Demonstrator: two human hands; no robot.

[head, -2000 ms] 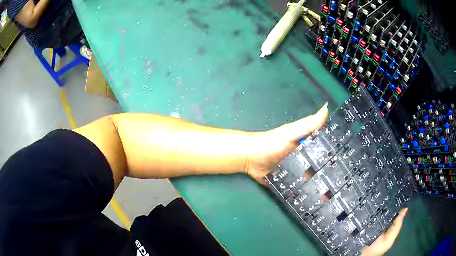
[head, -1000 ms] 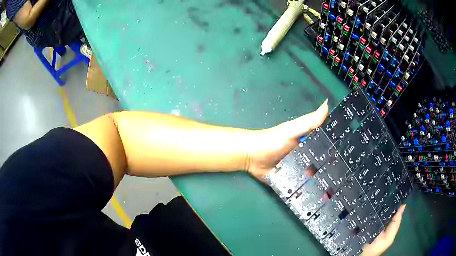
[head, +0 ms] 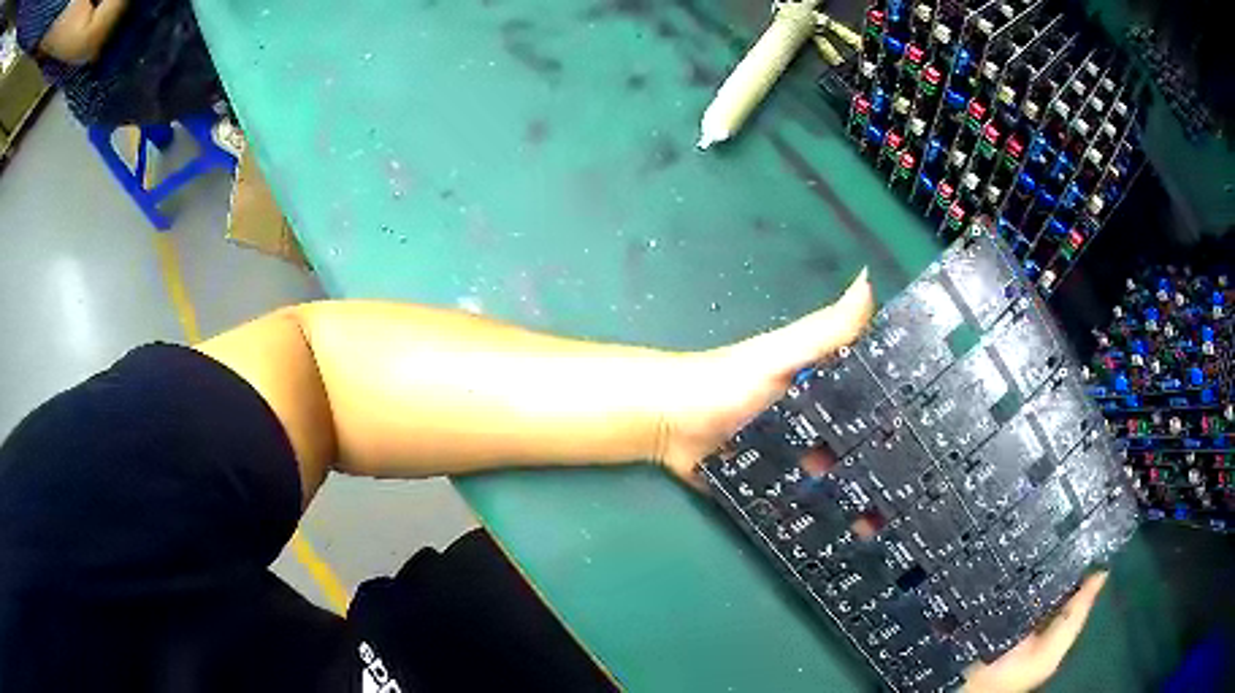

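A black PCB panel point(head: 935, 460) with white print and several square openings is held up above the green mat, tilted. My left hand point(head: 759, 393) holds its upper left edge, with the thumb up along the edge and the other fingers behind the panel; skin shows through some openings. My right hand point(head: 1043, 643) holds the lower right edge and is partly cut off by the bottom of the picture. Small blue parts show at the panel's edge by my left hand. The far side of the panel is hidden.
Stacked populated panels point(head: 995, 115) stand at the back right, with a second stack point(head: 1172, 393) right of the held panel. A cream tapered tube point(head: 759, 75) lies on the green mat point(head: 542, 230). A person point(head: 129, 61) sits at far left on a blue stool point(head: 156, 183).
The panel has tilted slightly in my hands and shifted a little; the bright glare has moved from its lower left part to its upper and right part. Both hands still hold it.
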